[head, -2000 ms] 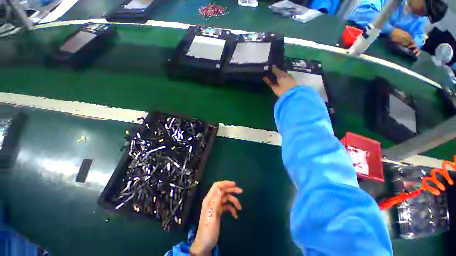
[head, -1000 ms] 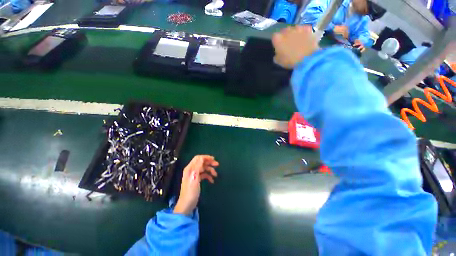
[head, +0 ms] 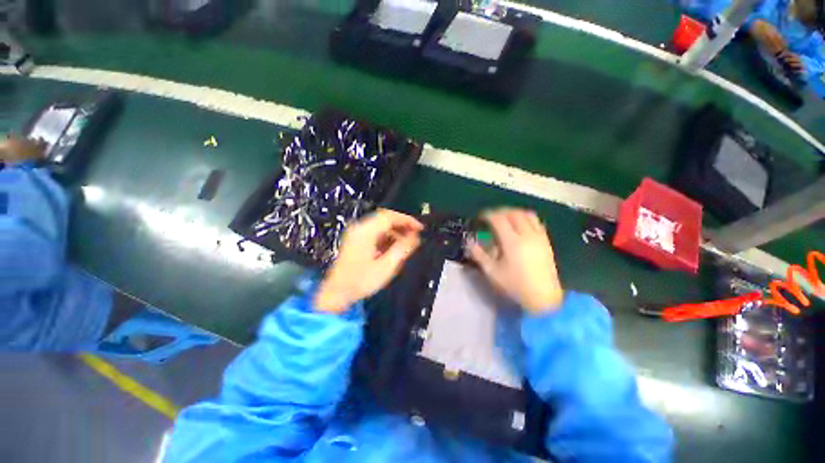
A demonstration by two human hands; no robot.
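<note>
A black tablet unit (head: 470, 398) with a silver-white panel lies in front of me on the bench, its board end away from me. My left hand (head: 371, 258) is at the unit's upper left corner, fingertips close together; whether a small part is between them cannot be seen. My right hand (head: 518, 258) is blurred and lies over the upper right of the board end, fingers bent down; what is under the fingertips is hidden. The black parts tray (head: 244, 217), heaped with tangled thin strips, stands just left of and beyond my left hand.
A red bin (head: 665, 226) with white bits stands at the right. A red-orange tool (head: 710, 307) with coiled orange cord lies over a clear blister tray (head: 764, 357). More units (head: 470, 41) sit on the green conveyor. Another person's sleeve (head: 32, 253) and hand are at the left with a unit.
My right hand has come back from the conveyor and a unit now lies before me. My left hand has moved up to its board end. The view has shifted.
</note>
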